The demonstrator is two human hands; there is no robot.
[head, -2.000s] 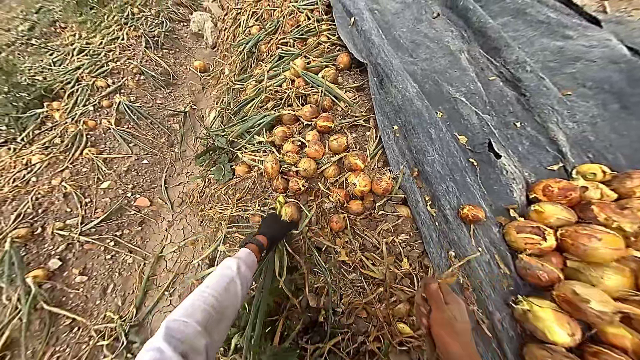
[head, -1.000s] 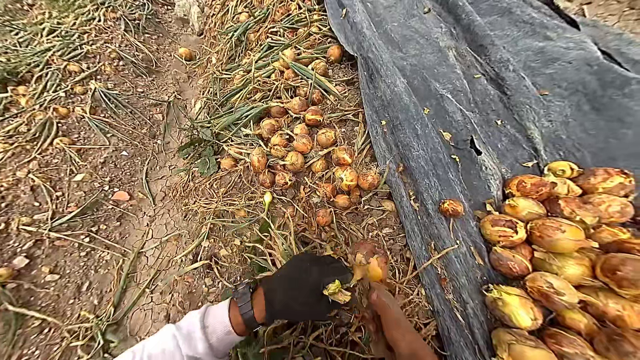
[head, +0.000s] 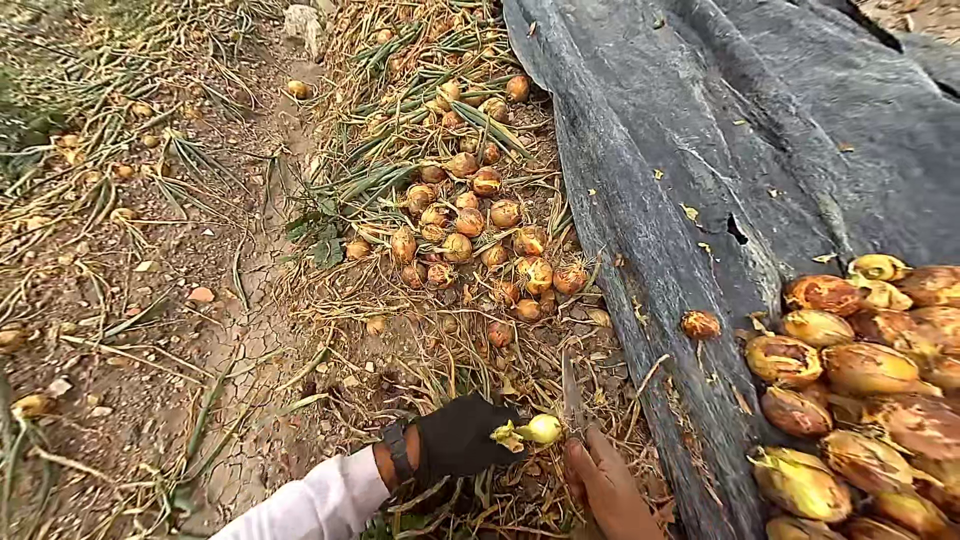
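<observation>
My left hand [head: 469,436], in a black glove with a watch at the wrist, holds a small pale onion [head: 543,429] with a cut, leafy neck. Close to its right, my bare right hand [head: 606,480] grips a knife whose blade [head: 571,390] points up and away, beside the onion. The knife's handle is hidden in the fingers. Beyond the hands, a cluster of brown-yellow onions [head: 469,222] lies on the soil among green and dry tops.
A dark fabric sheet [head: 645,187] covers the ground at the right, with a heap of onions [head: 870,367] and one lone onion [head: 700,325] on it. Dry stalks and scattered onions lie on cracked soil at the left. A pale rock [head: 304,24] sits at the far end.
The larger brown onion seen between my hands a second ago is no longer there; a small pale one is in my left hand. The knife blade now shows upright.
</observation>
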